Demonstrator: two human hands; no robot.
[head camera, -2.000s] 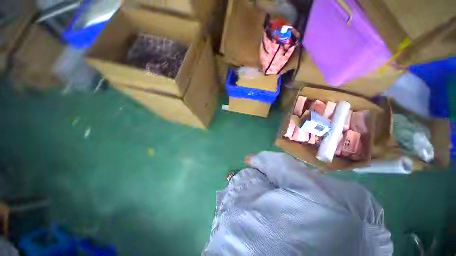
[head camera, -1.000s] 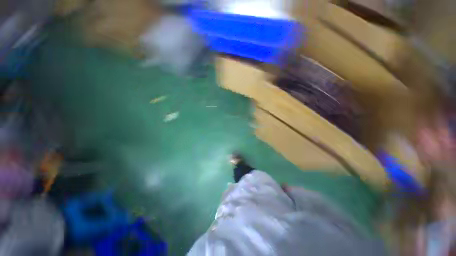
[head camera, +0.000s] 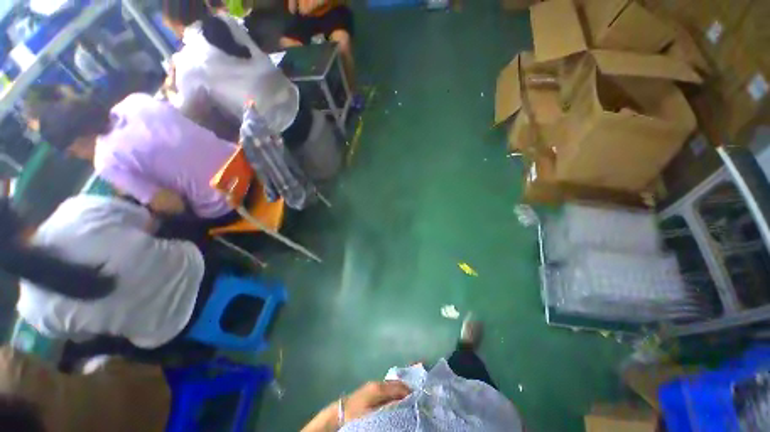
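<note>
My left hand is at the bottom edge, over the light grey patterned cloth of my clothing. A thin band shows on its wrist. Its fingers touch the cloth; whether they grip it cannot be told. My right hand is not in view. One of my feet is on the green floor just ahead.
Several seated people are at the left, one in a pink shirt. A light blue stool, a darker blue stool and an orange chair border the aisle. Open cartons, a clear-wrapped stack and a blue bin are right.
The view has swung from the boxes and the carton of pink packs to an aisle with seated people. My foot and my left hand now show.
</note>
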